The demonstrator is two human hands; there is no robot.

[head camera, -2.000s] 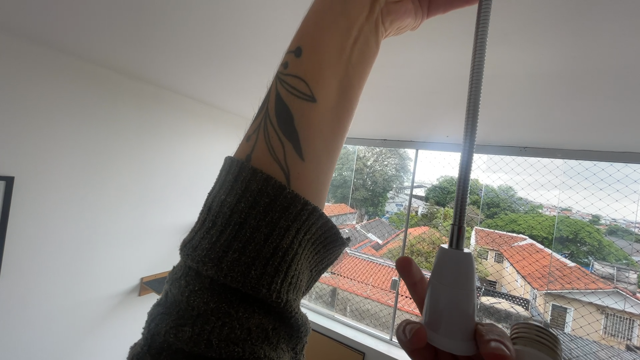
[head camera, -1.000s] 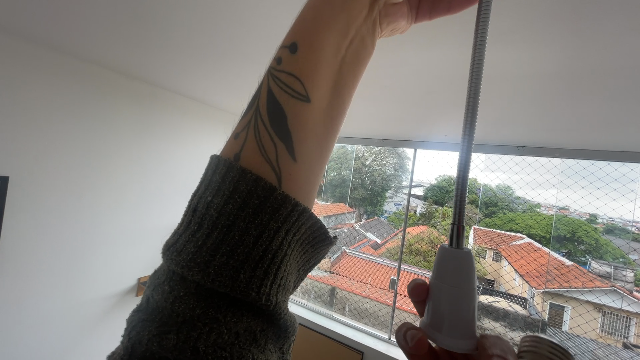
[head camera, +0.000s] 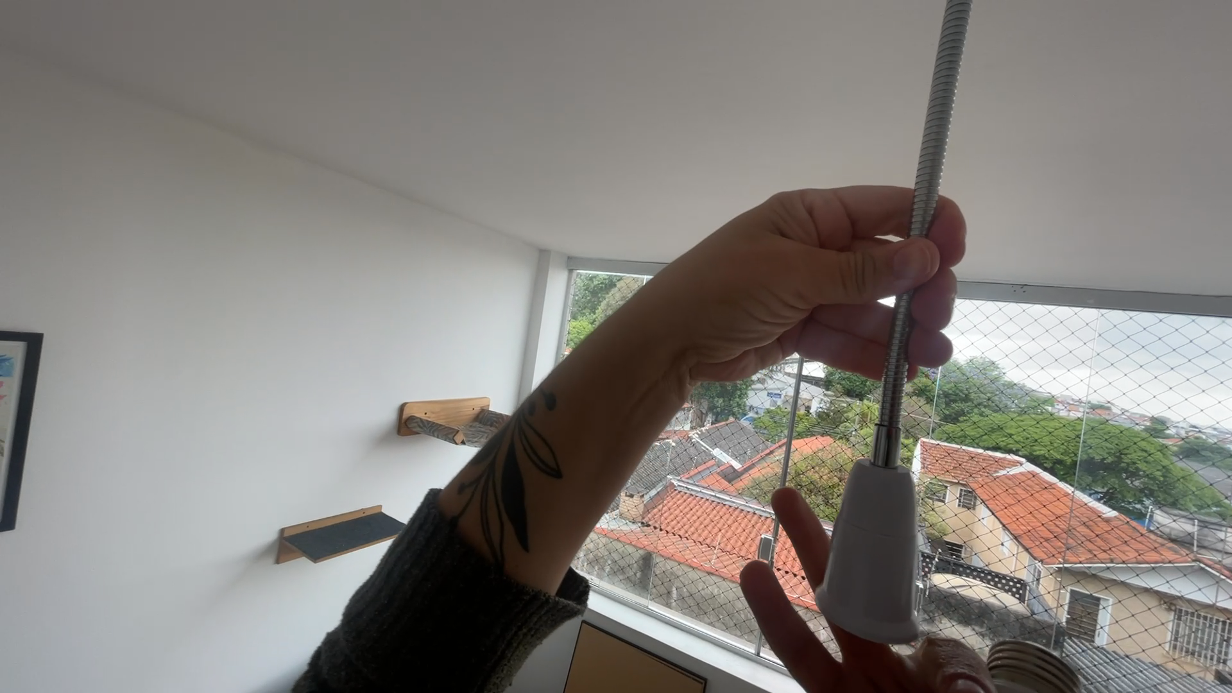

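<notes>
A flexible metal gooseneck tube (head camera: 938, 125) runs down from the top edge to a white plastic lamp socket (head camera: 871, 558). My left hand (head camera: 828, 279) pinches the tube above the socket between thumb and fingers; a leaf tattoo and a dark knitted sleeve show on that arm. Under the socket is my right hand (head camera: 847, 635), partly cut off by the bottom edge, two fingers raised beside the socket. Close to its thumb, a ribbed, threaded-looking round part (head camera: 1030, 666) shows at the bottom; whether this hand grips it is hidden.
Behind the hands stands a window with safety netting (head camera: 1011, 404), rooftops and trees outside. Two small wall shelves (head camera: 346, 531) are mounted on the white wall at left, near a framed picture (head camera: 29, 433). The pale ceiling (head camera: 577, 115) spans the top.
My left hand has come down the tube from the top edge of the view. Fingers of my right hand have spread away from the socket. The view has shifted somewhat.
</notes>
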